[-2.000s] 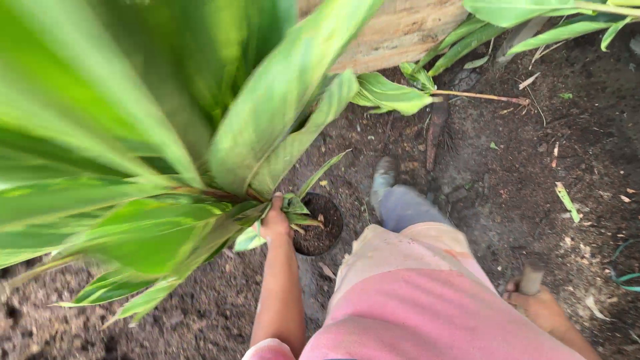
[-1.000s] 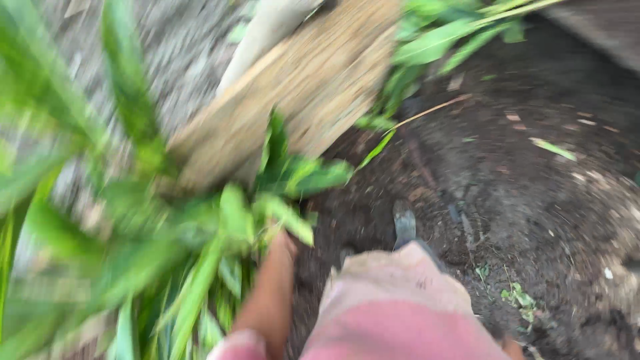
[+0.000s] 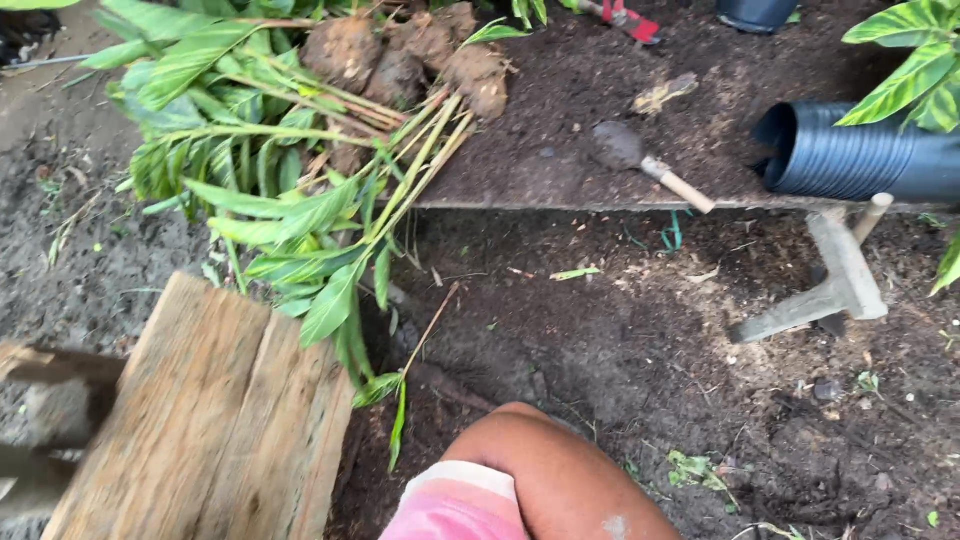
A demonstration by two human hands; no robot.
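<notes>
Neither of my hands shows. A bare bent arm (image 3: 562,480) with a pink and white sleeve (image 3: 465,499) enters at the bottom; which arm it is, I cannot tell. Cut or uprooted leafy plants (image 3: 300,217) lie in a heap at the upper left, with clods of soil (image 3: 397,60) around their roots. A hand trowel (image 3: 679,184) with a pale handle rests on dark soil, its handle crossing the edge of the bed. Ribbed black plastic pots (image 3: 847,150) lie on their side at the right, nested together.
A wooden plank seat or bench (image 3: 217,420) fills the lower left. The soil bed's straight edge (image 3: 540,204) runs across the view. A grey T-shaped piece (image 3: 840,277) stands at the right, near variegated leaves (image 3: 911,67). A red-wrapped tool (image 3: 630,22) and a black pot (image 3: 756,13) are at the top.
The view has swung widely. Two seconds ago my left hand held a leafy plant over a round pot, and my right hand was at a pale handle; both hands are now out of view.
</notes>
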